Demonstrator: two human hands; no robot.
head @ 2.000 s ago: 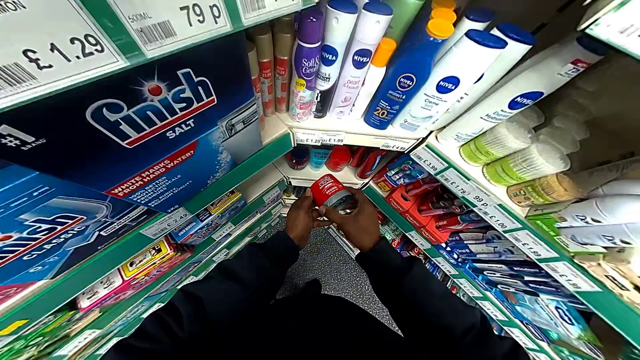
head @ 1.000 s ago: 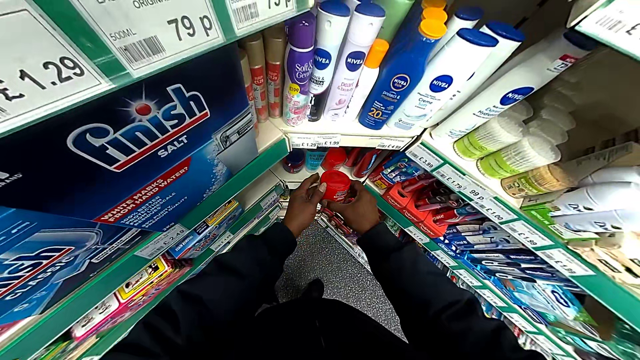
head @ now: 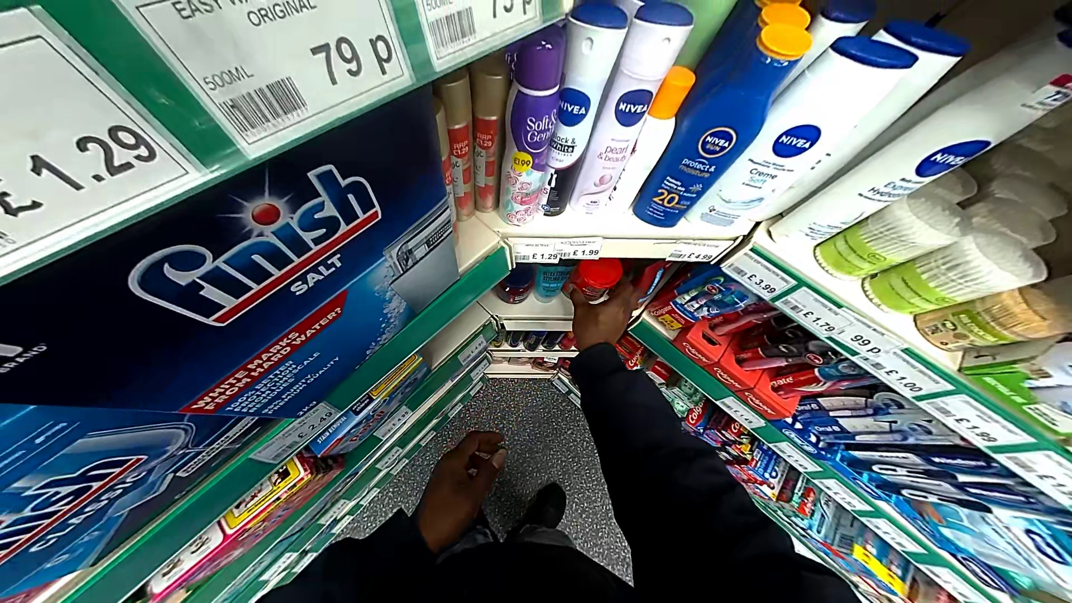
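Observation:
My right hand (head: 605,316) reaches to the corner shelf with its fingers around a red-lidded tub (head: 597,276). Whether the tub rests on the shelf I cannot tell. Just left of it stand a teal tub (head: 552,282) and a dark blue tub (head: 516,285). My left hand (head: 462,486) hangs low above the speckled floor, fingers curled loosely, with nothing clearly seen in it.
Spray cans and Nivea bottles (head: 703,138) line the corner shelf (head: 620,248) above. Large Finish salt boxes (head: 251,251) fill the left side. Toothbrush packs (head: 871,423) and cotton items (head: 955,272) sit on the right shelves. Grey floor (head: 536,419) lies below.
Both hands held the red-lidded tub between them earlier. My left hand has let go and moved down to the left; my right hand has moved forward to the shelf with the tub.

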